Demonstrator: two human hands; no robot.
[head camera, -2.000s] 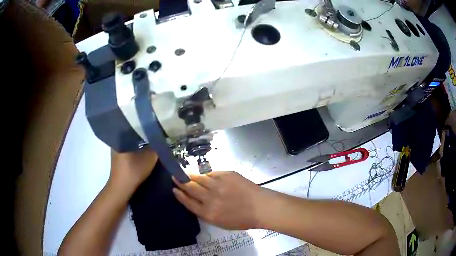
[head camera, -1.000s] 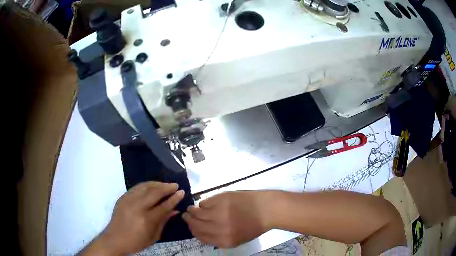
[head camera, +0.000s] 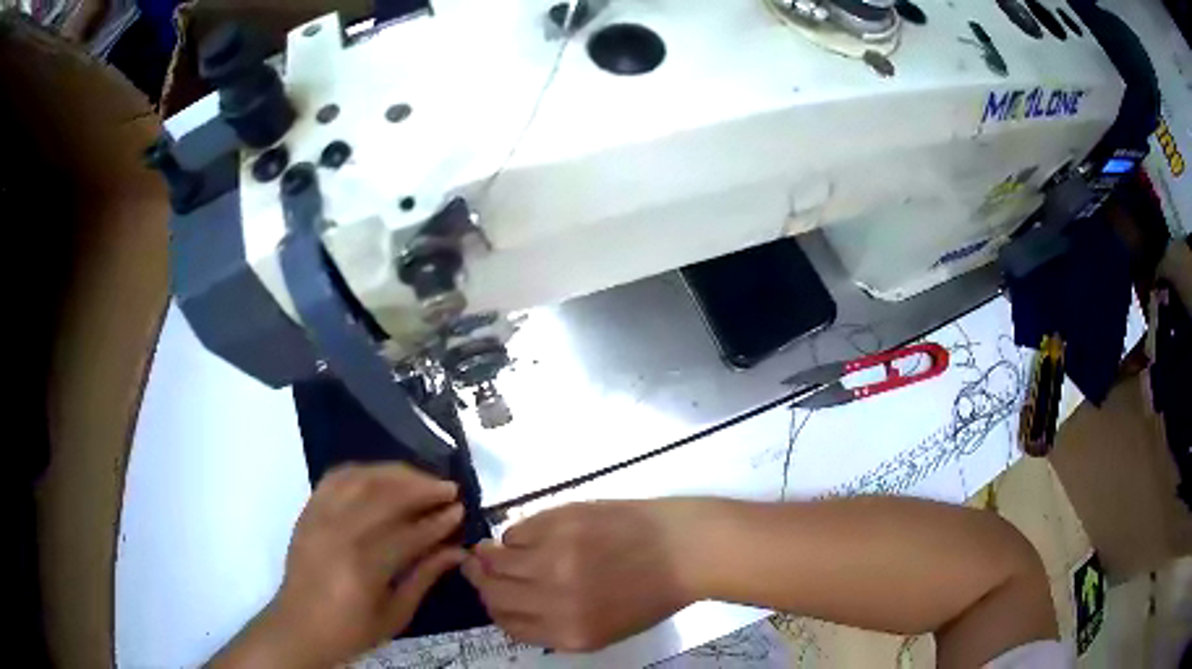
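Note:
A dark fabric piece (head camera: 343, 438) lies on the machine bed, its upper end beside and under the needle area (head camera: 486, 392), behind the grey strap (head camera: 347, 353). My left hand (head camera: 360, 555) lies over the fabric, fingertips pinching its right edge. My right hand (head camera: 556, 575) pinches the same edge just below, close to my left fingertips. My hands hide much of the fabric's lower part. The white sewing machine head (head camera: 654, 170) spans the view above my hands.
A black phone-like rectangle (head camera: 758, 301) lies under the machine arm. Red-handled thread snips (head camera: 869, 376) lie right of the needle among loose threads. A yellow-and-black handle (head camera: 1042, 396) and dark cloth (head camera: 1072, 307) are at right. A cardboard box (head camera: 81, 392) stands at left.
Both hands have moved from beside the needle down along the fabric and now meet at its right edge. The view has shifted, so the machine sits further left and higher.

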